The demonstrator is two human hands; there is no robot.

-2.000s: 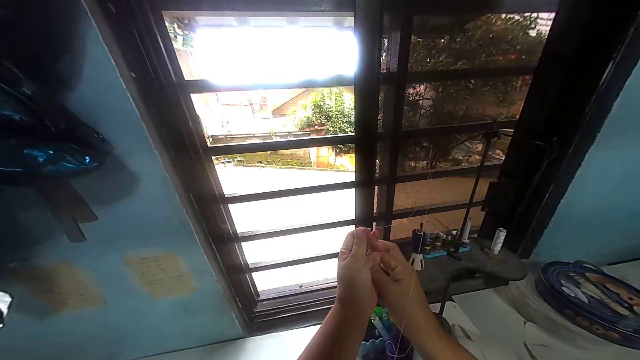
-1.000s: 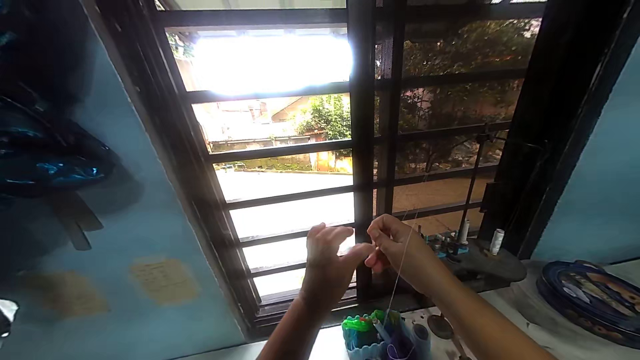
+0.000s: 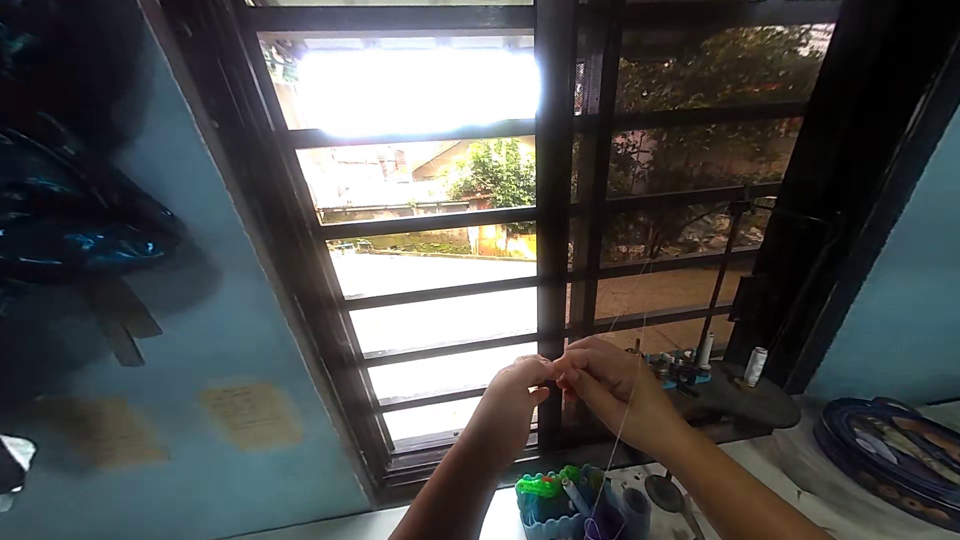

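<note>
Both hands are raised in front of the window bars, their fingertips meeting. My left hand has its thumb and fingers close to those of my right hand. Fingers of the right hand are pinched together, but what lies between them is too small to tell. A pale thread runs past my right hand, down to a purple thread spool in a light blue basket below. The basket also holds green items and several spools.
A thread stand rises at the right, near a white thread spool on a dark base. Round blue patterned trays lie at the far right. Dark window bars stand behind the hands. Paper pieces are on the blue wall.
One second ago my left hand's fingers were spread upward; now they are bent in near the right fingertips. The basket was mostly hidden two seconds ago and now shows more.
</note>
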